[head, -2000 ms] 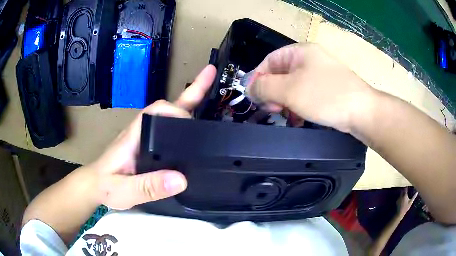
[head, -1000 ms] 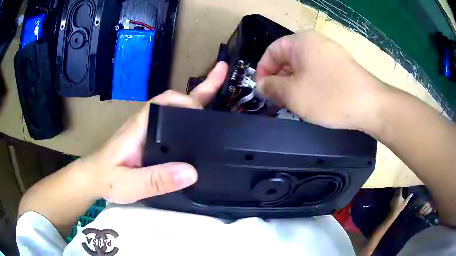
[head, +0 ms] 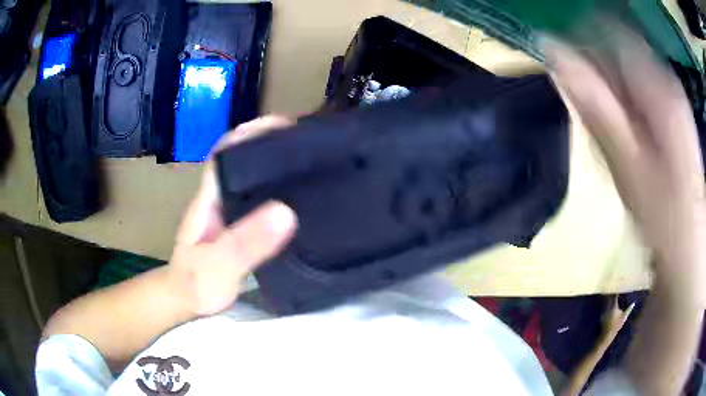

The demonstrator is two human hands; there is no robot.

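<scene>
My left hand grips the left end of a black battery cover, thumb on its ribbed outer face. The cover is tilted, its right end raised, and lies partly over the black main housing on the bench. The housing's open inside shows at its left end, with white connectors or wires. The rest of its inside is hidden by the cover. My right hand is strongly blurred, off to the right of the housing and touching neither part; its fingers cannot be made out.
Several black covers lie at the left of the tan bench, with blue battery packs showing in some. The green conveyor runs along the upper right. Part of another person's arm shows below the bench at the lower right.
My right hand has left the inside of the housing and moved right. The cover has swung up at its right end and now covers more of the housing. My left hand still holds it.
</scene>
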